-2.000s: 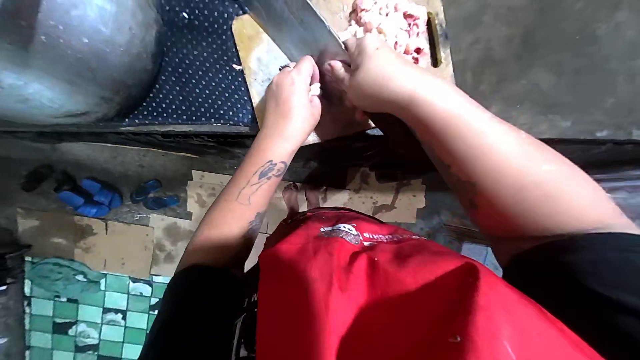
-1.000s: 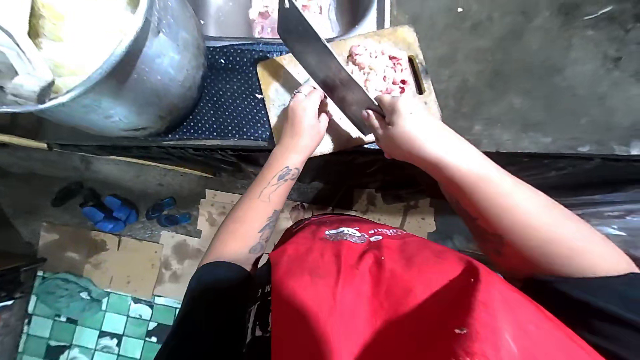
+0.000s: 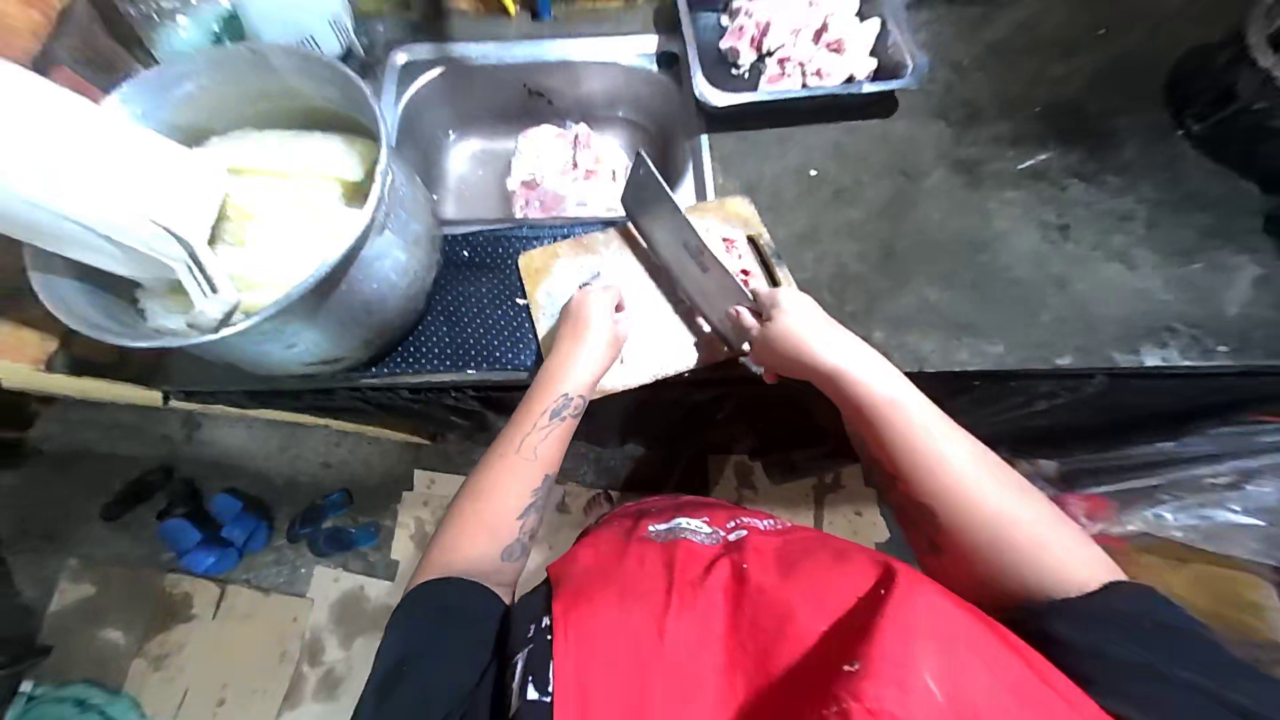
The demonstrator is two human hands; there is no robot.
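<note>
My right hand (image 3: 790, 335) grips the handle of a wide-bladed cleaver (image 3: 690, 255), whose blade points up and left over the right part of a worn cutting board (image 3: 635, 375). Behind the blade, small bits of cut meat (image 3: 738, 262) lie on the board near its handle slot, partly hidden. Fingers curled, my left hand (image 3: 595, 320) rests on the board's left part; whether anything is inside it cannot be made out. A dark dotted cloth (image 3: 470, 310) lies to the left of the board.
A large metal pot (image 3: 400, 260) with pale contents stands at the left. Beyond the board, a steel basin (image 3: 460, 100) holds a lump of raw meat (image 3: 568, 170). Farther back is a tray (image 3: 800, 97) of meat pieces. The counter's front edge runs before me; slippers (image 3: 215, 530) lie on the floor.
The cleaver and my right hand have moved away from my left hand, toward the board's right side. The view has shifted to show more of the basin and the tray.
</note>
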